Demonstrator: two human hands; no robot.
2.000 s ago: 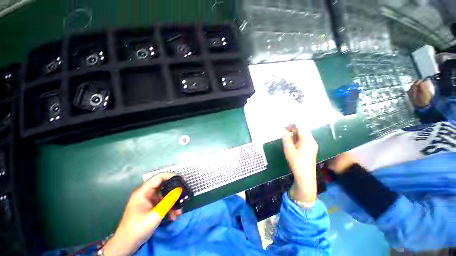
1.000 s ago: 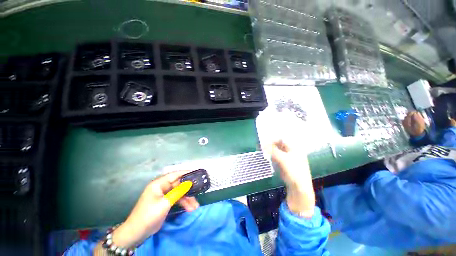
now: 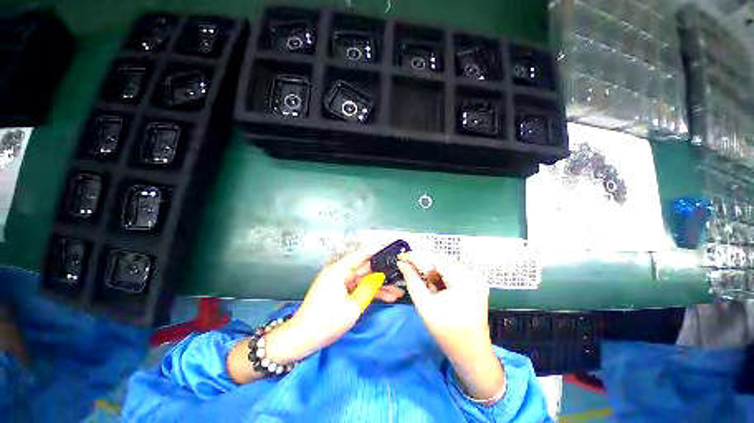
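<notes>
My left hand (image 3: 335,297), with a yellow-orange finger cot (image 3: 368,289) on one finger, holds a small black housing (image 3: 390,260) tilted above the bench's front edge. My right hand (image 3: 446,301) has its fingertips at the right side of the housing. Whether the right fingers pinch a small part or only touch the housing cannot be told. The white dotted sheet (image 3: 508,268) lies flat behind the hands, partly hidden by them. A single pale ring (image 3: 425,201) lies alone on the green bench.
A foam tray (image 3: 397,136) with one empty pocket stands behind; a second foam tray (image 3: 178,178) stands lengthwise at left. At right are white paper (image 3: 554,206) with dark rings (image 3: 597,173), a blue object (image 3: 688,216) and clear trays (image 3: 620,62). Blue sleeves show at both sides.
My right hand has come left from the white paper to the housing in my left hand. The view has swung left, showing more of the lengthwise foam tray.
</notes>
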